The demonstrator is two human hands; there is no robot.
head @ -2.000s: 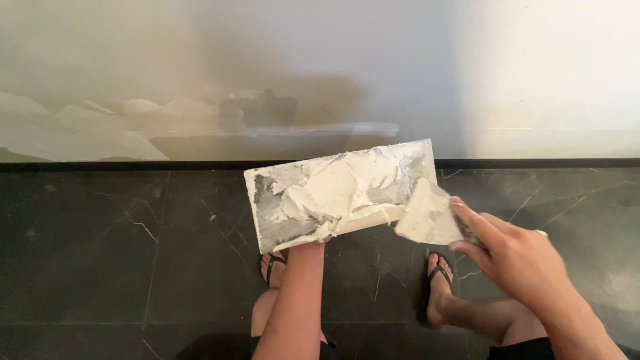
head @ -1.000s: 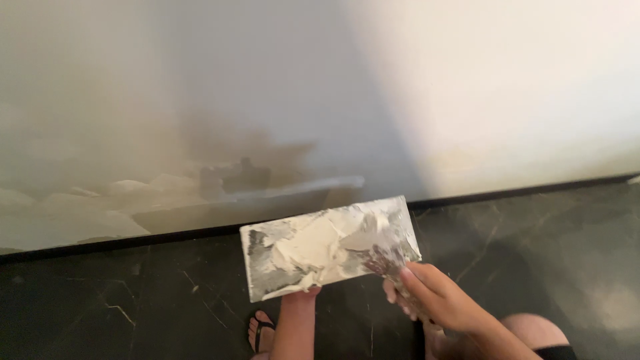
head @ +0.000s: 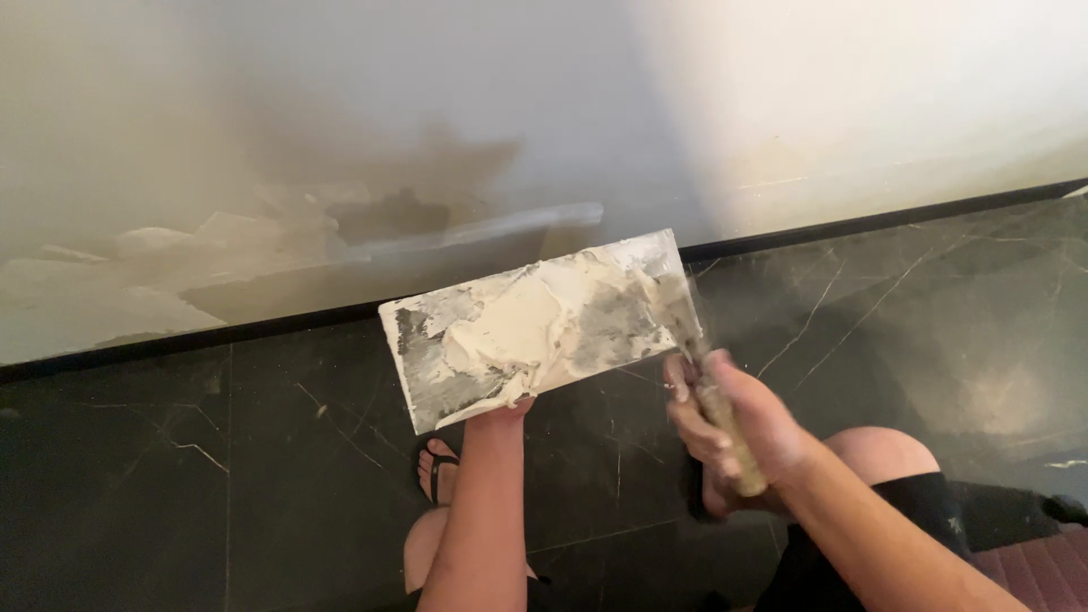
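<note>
A flat rectangular metal plastering trowel [head: 608, 319] lies face up in front of the wall, its plate smeared with thick off-white filler [head: 510, 327]. Beneath it, my left hand [head: 506, 410] supports the tool; most of the fingers and the grip are hidden under the plate. My right hand [head: 739, 416] is closed around the handle of a putty knife [head: 727, 425]. The knife's blurred blade is at the plate's right end, edge-on to the view. White filler marks the fingers of that hand.
The painted wall [head: 578, 102] has patches of filler [head: 153, 272] low on its left part. A black baseboard [head: 314, 319] runs between it and the dark veined tile floor [head: 297, 501]. My feet in flip-flops [head: 438, 476] stand below the trowel. A reddish ribbed item [head: 1033, 565] is at lower right.
My right hand has brought the putty knife from beside the trowel onto its plate, then to its right end, turning the blade edge-on. The view has tilted.
</note>
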